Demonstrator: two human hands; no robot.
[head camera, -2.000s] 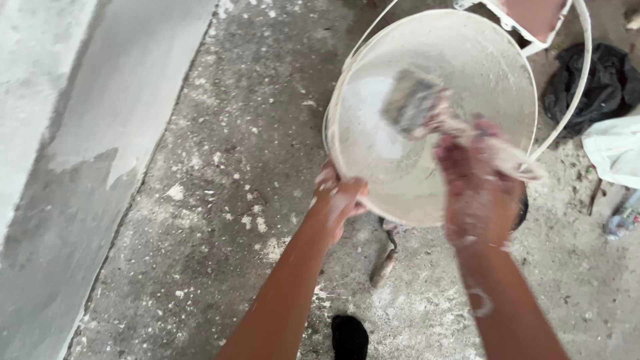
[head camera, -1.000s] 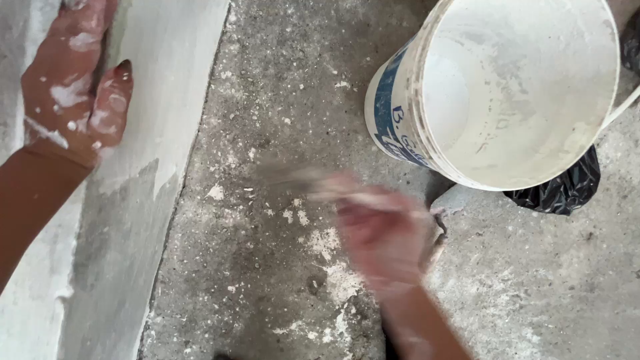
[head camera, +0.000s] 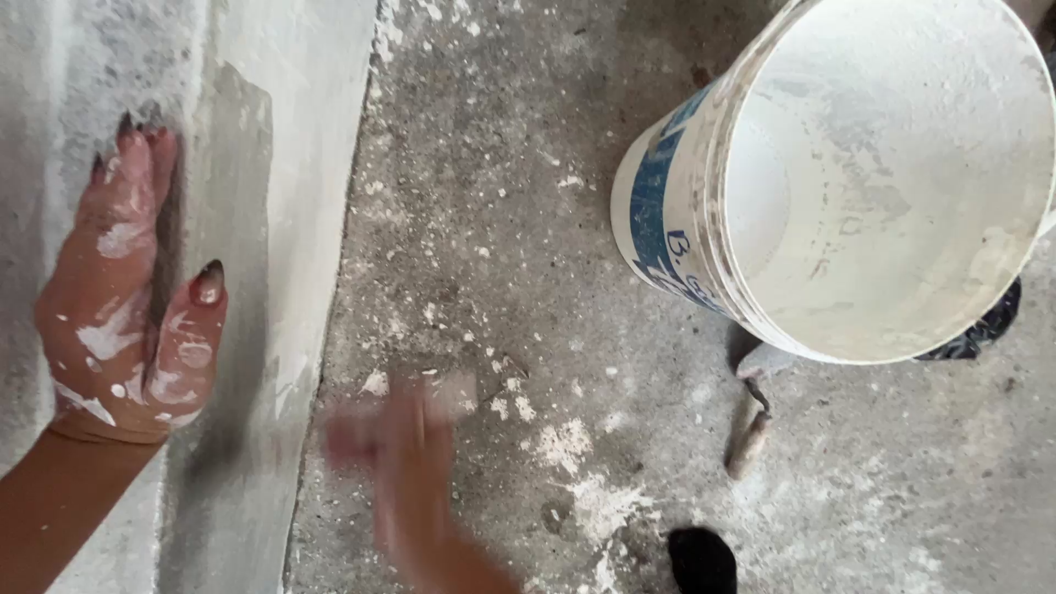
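My left hand (head camera: 124, 305), splashed with white paint, lies flat against the grey and white painted wall surface (head camera: 305, 165) at the left, its thumb apart from the fingers. Low and left of centre, my right hand (head camera: 404, 454) is strongly blurred in front of the concrete floor (head camera: 495, 272). A pale blurred shape touches its fingers, but whether that is the brush cannot be told. To the upper right stands a white plastic bucket (head camera: 891, 181) with a blue band and some writing on its side. Its inside is coated white, with whitish liquid at the bottom.
A pointing trowel (head camera: 749, 445) with a worn handle lies on the floor below the bucket, its blade partly hidden. Black plastic (head camera: 982, 330) shows behind the bucket's lower right. A dark shoe tip (head camera: 701, 561) is at the bottom edge. White splashes mark the floor.
My left hand has left the bucket rim for the painted surface. My right hand, which held a wide paintbrush over the bucket, has moved left, away from it. The view has shifted left.
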